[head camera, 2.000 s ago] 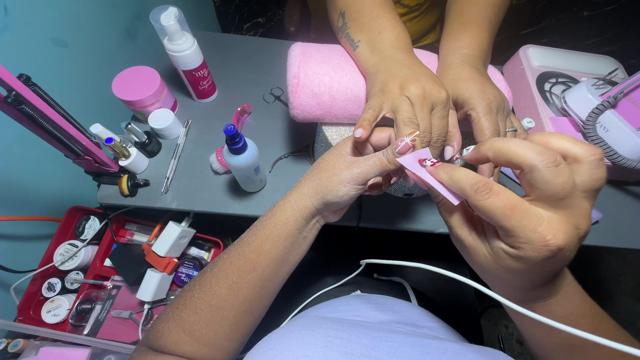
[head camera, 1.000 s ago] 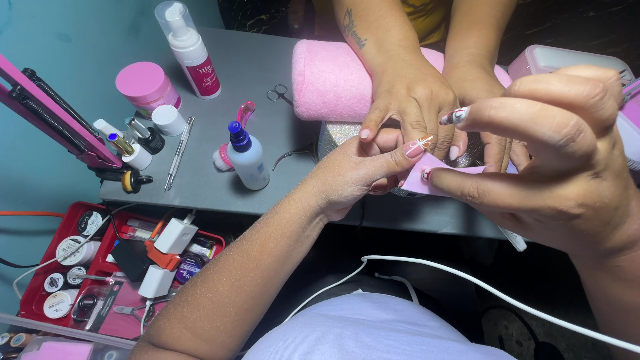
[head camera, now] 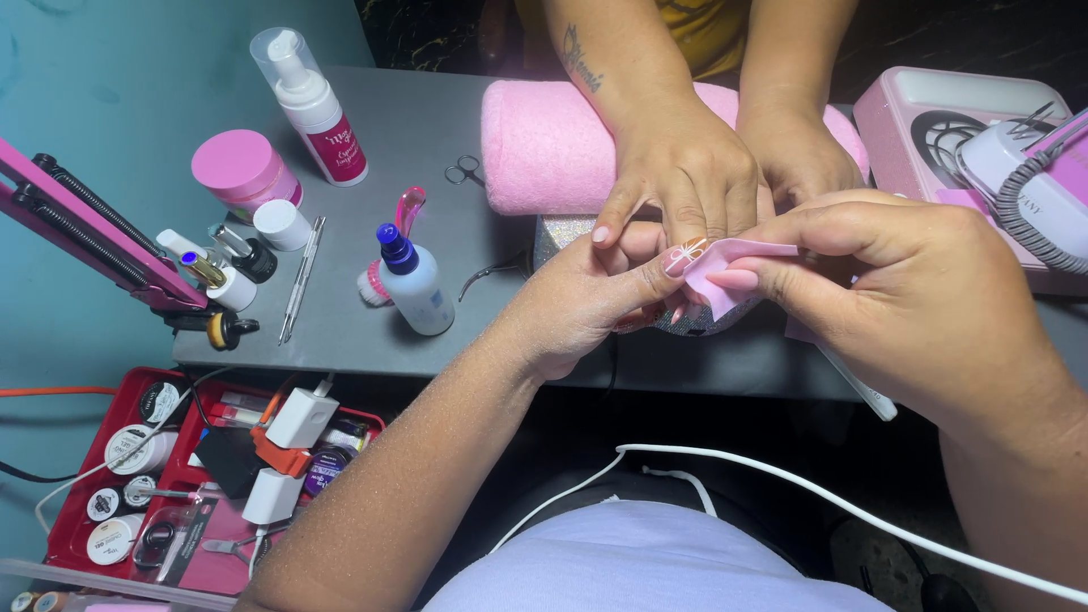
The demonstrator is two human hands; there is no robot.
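My left hand (head camera: 586,297) holds a finger of the other person's hand (head camera: 684,170), with my thumb along it near a nail painted orange and pink with white lines. Between the thumb and fingers of my right hand (head camera: 875,263) is a folded pink wipe (head camera: 722,268), its edge against that decorated nail. The person's other hand (head camera: 799,157) lies beside the first, partly hidden behind my right hand. Their forearms cross a rolled pink towel (head camera: 548,149). Below my hands, a glittery surface (head camera: 565,234) partly shows.
On the grey table (head camera: 357,340) stand a blue-capped spray bottle (head camera: 416,285), a pump bottle (head camera: 310,110), a pink jar (head camera: 246,174), small scissors (head camera: 465,170) and metal tools (head camera: 303,280). A pink nail drill case (head camera: 960,93) is at right, a red organizer (head camera: 110,425) lower left. A white cable (head camera: 816,489) crosses my lap.
My right hand has turned; the wipe, earlier spread over a fingertip, is now pinched and folded at the decorated nail. My left hand keeps its hold.
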